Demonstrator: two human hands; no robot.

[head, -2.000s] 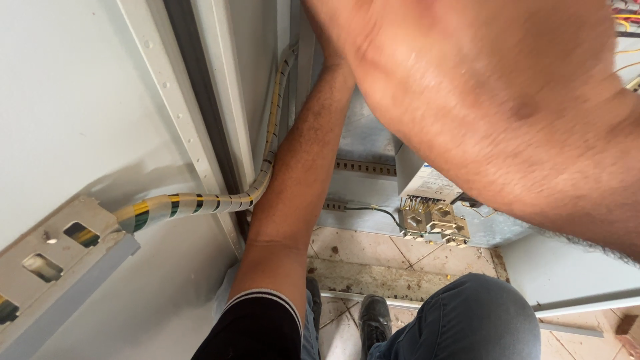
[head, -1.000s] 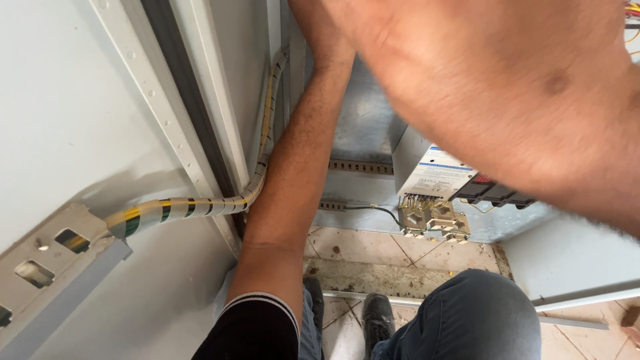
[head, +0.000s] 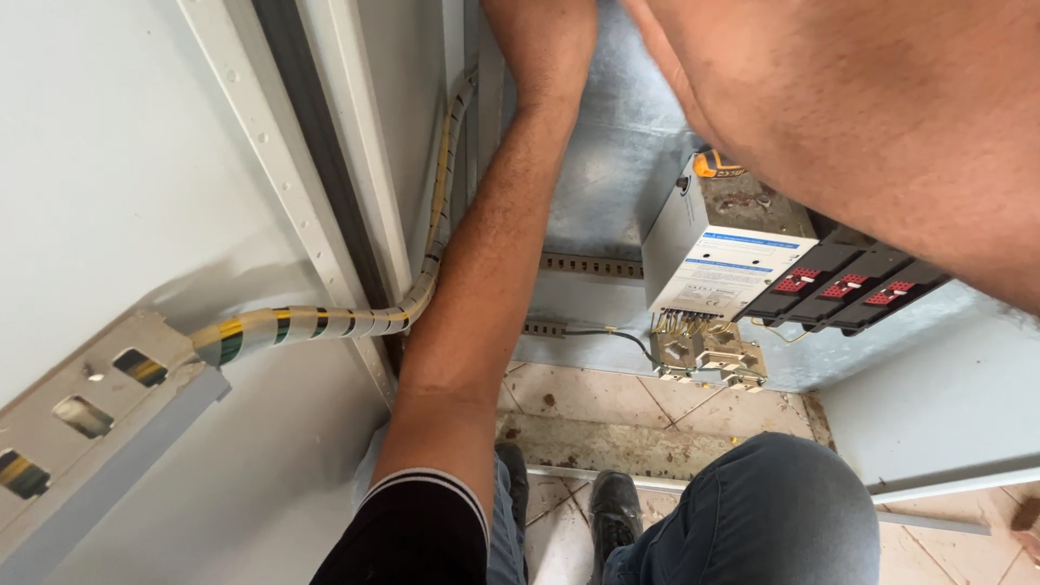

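Observation:
My left arm stretches up from the black sleeve along the cabinet's left side; only the wrist and back of my left hand point(head: 540, 41) show, and its fingers are cut off by the top edge. My right arm crosses the upper right, large and close, with the hand's fingers out of frame. Beside my left forearm runs a wire bundle in clear spiral wrap point(head: 325, 322), coming out of a slotted cable duct point(head: 138, 349). Below my right arm are a white electrical unit point(head: 723, 268) and an orange-handled tool point(head: 717, 165) on top of it.
Black fuse switches point(head: 845, 284) with red panels adjoin the unit. Current transformers point(head: 703, 349) hang on wires below. A slotted duct point(head: 593, 266) crosses the metal back plate point(head: 609, 162). The cabinet's steel rail point(head: 284, 187) stands left. My knee and shoes are over the tiled floor point(head: 585, 390).
My right arm has shifted up and to the right, uncovering more of the white unit, the orange-handled tool and the black fuse switches. My left arm remains raised along the cabinet's left side.

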